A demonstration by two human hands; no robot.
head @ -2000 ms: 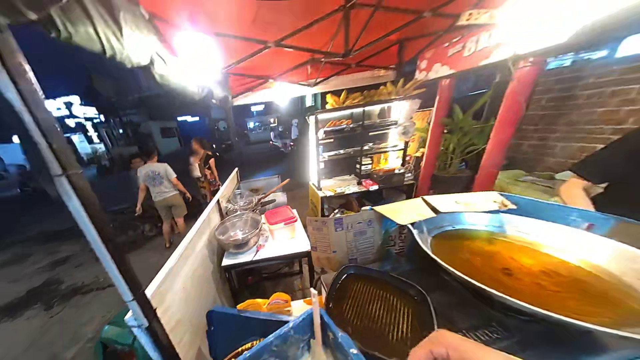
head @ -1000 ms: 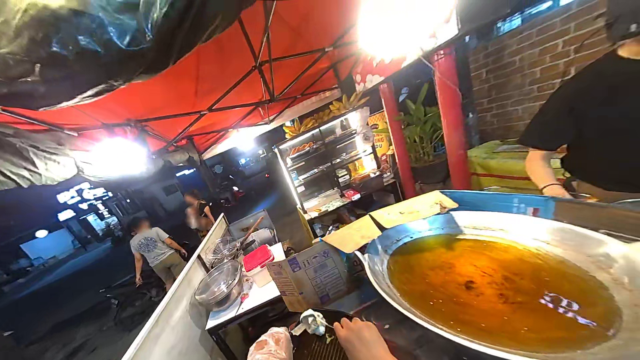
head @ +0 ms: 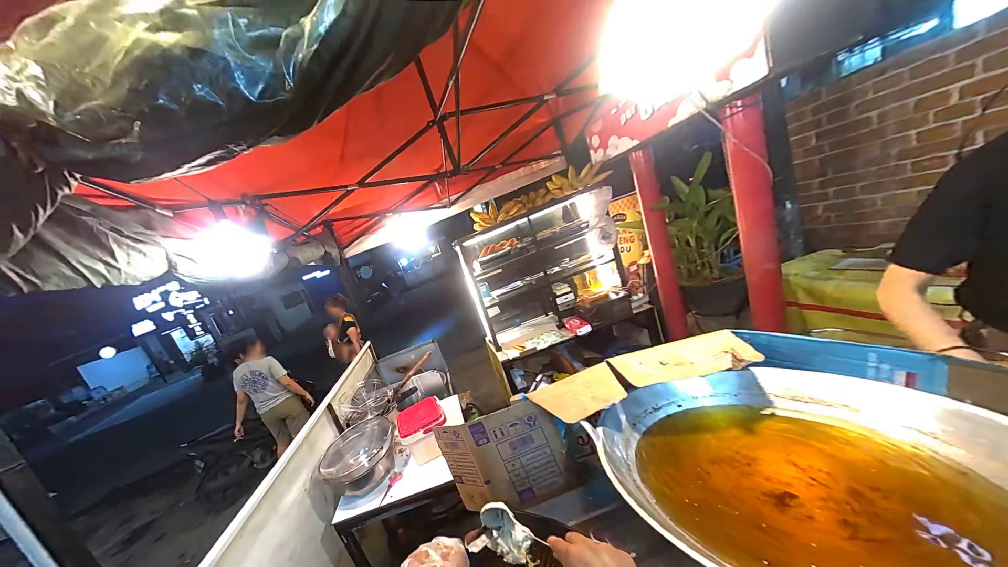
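My right hand (head: 589, 550), at the bottom edge, grips the end of a spoon (head: 504, 531) whose bowl is coated with a pale, thick paste. Just left of it, a pale pinkish, rounded shape (head: 435, 553) is cut off by the frame; whether it is my left hand, perhaps covered, cannot be told. Below the spoon lies part of a black ridged tray (head: 543, 526). To the right stands a wide metal pan (head: 618, 465) holding amber oil (head: 795, 488).
Left of a cardboard box (head: 512, 457), a white table (head: 429, 476) bears metal bowls (head: 358, 457) and a red-lidded tub (head: 421, 417). A co-worker's forearm (head: 906, 311) is beyond the pan. Cardboard flaps (head: 685, 358) edge the pan. A lit display case (head: 543, 276) stands behind. Two people are at left.
The paste-coated spoon, out of sight two seconds ago, is in my right hand over the tray. The view has tilted and swung; the blue container at the bottom is out of frame.
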